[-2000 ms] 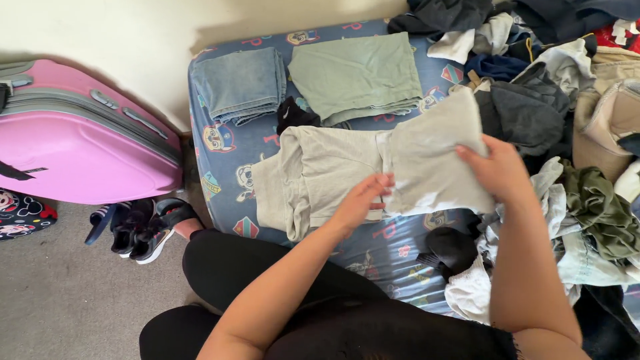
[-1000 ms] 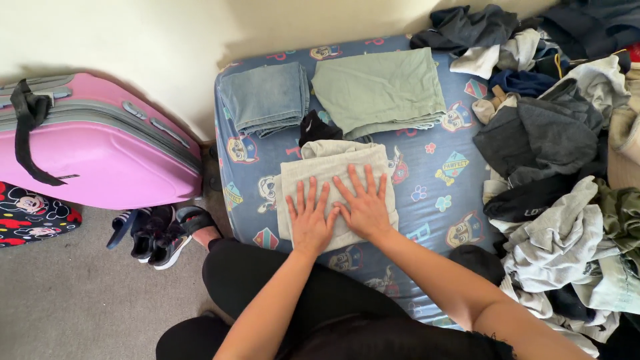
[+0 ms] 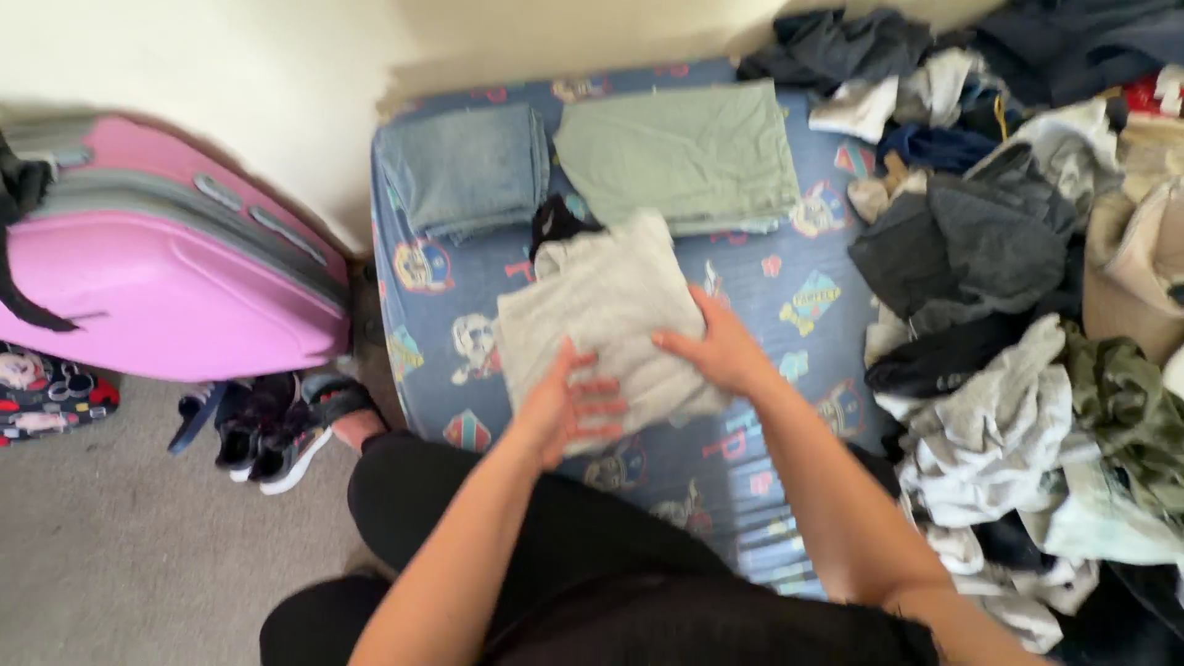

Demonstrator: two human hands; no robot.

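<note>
A folded light grey garment (image 3: 615, 324) lies tilted on the blue printed bed sheet (image 3: 805, 268). My left hand (image 3: 573, 407) rests at its lower left part with fingers spread, slightly blurred. At the garment's right edge, my right hand (image 3: 717, 347) grips the fabric, thumb on top and the other fingers partly hidden. Beyond it lie folded blue denim (image 3: 467, 166) and a folded pale green garment (image 3: 680, 157). A small black cloth item (image 3: 555, 222) touches the grey garment's far side.
A heap of loose clothes (image 3: 971, 240) covers the right side. A pink hard-shell suitcase (image 3: 166, 268) stands at the left by the wall, above a cartoon-print bag (image 3: 55, 393). Dark shoes (image 3: 268, 435) are on the carpet near my sandalled foot (image 3: 356, 416).
The long grey garment was folded into a compact piece and pressed flat under both hands. Now it is turned at an angle, with my right hand at its right edge.
</note>
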